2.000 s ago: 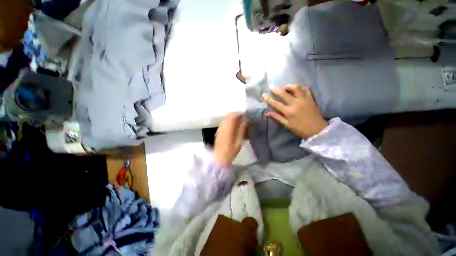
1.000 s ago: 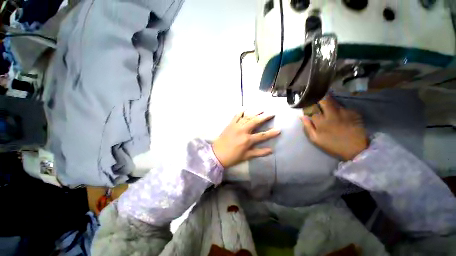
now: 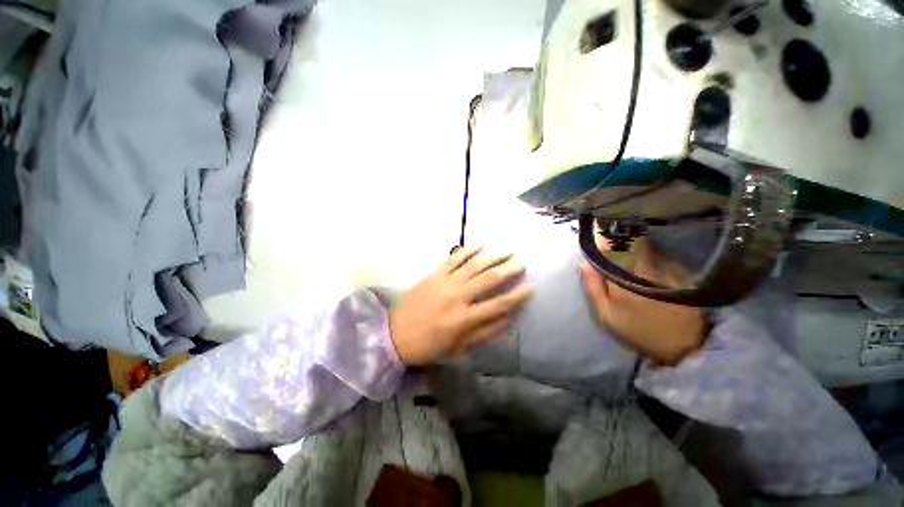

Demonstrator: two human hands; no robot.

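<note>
The grey garment panel lies on the machine bed under both hands and hangs over the front edge toward my lap. My left hand lies flat on its left part with the fingers spread. My right hand rests on the cloth just below the white sewing machine head, partly hidden by the clear curved guard. Its fingertips are hard to see behind the guard. The presser foot and needle area is dim and mostly hidden by the guard.
A stack of grey cut panels with wavy edges lies left on the white table. Orange-red scissors handles show at the lower left. A control panel is at the right end of the bed.
The view first swung up to the machine head, which now looms larger. My left hand went from blurred at the cloth's edge to flat on it; my right moved beneath the head.
</note>
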